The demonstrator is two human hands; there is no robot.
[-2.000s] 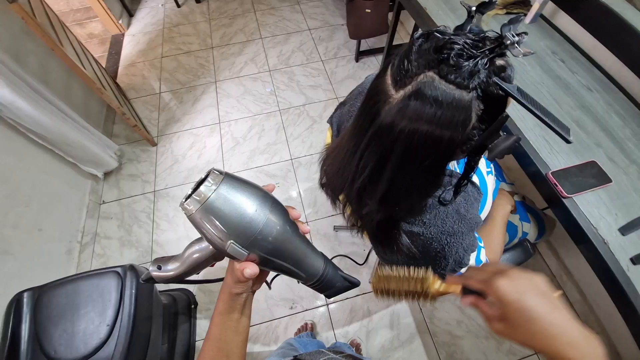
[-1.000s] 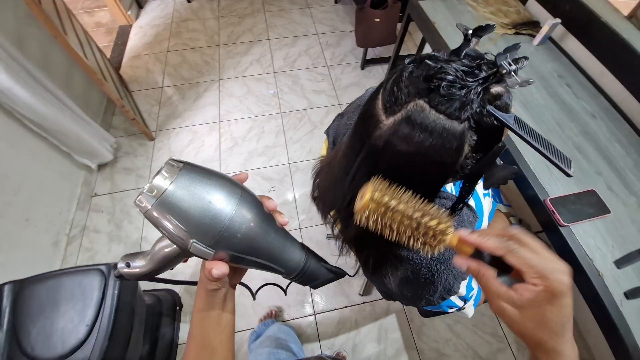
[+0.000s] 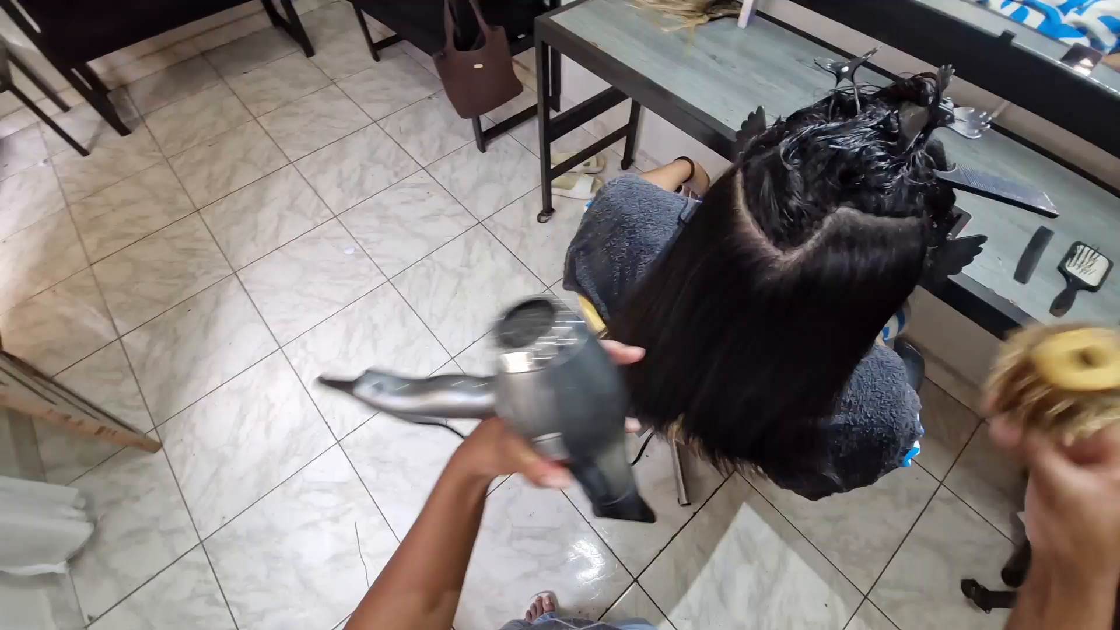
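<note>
My left hand [image 3: 516,455] grips the barrel of a grey hair dryer [image 3: 560,394], its handle pointing left and its dark nozzle angled down. At the right edge my right hand [image 3: 1063,481], blurred, holds a round hairbrush [image 3: 1063,381] with pale bristles, apart from the hair. Between them a seated person's long dark hair [image 3: 770,350] hangs down over a dark grey towel [image 3: 875,429]. A parting runs across the head; above it, wet-looking hair is pinned up with black hair clips [image 3: 844,70]. A black comb [image 3: 1002,188] sticks out at the head's right side.
A grey-topped table [image 3: 665,44] stands beyond the person, bearing a paddle brush [image 3: 1083,267] and a small dark comb [image 3: 1032,254]. A brown handbag [image 3: 479,70] hangs at the back. Tiled floor [image 3: 289,306] lies to the left, with a wooden-edged panel [image 3: 70,398] at the far left.
The round brush was against the hair one second ago; now it is away to the right. The dryer has turned, its nozzle pointing more steeply down. The view has shifted strongly.
</note>
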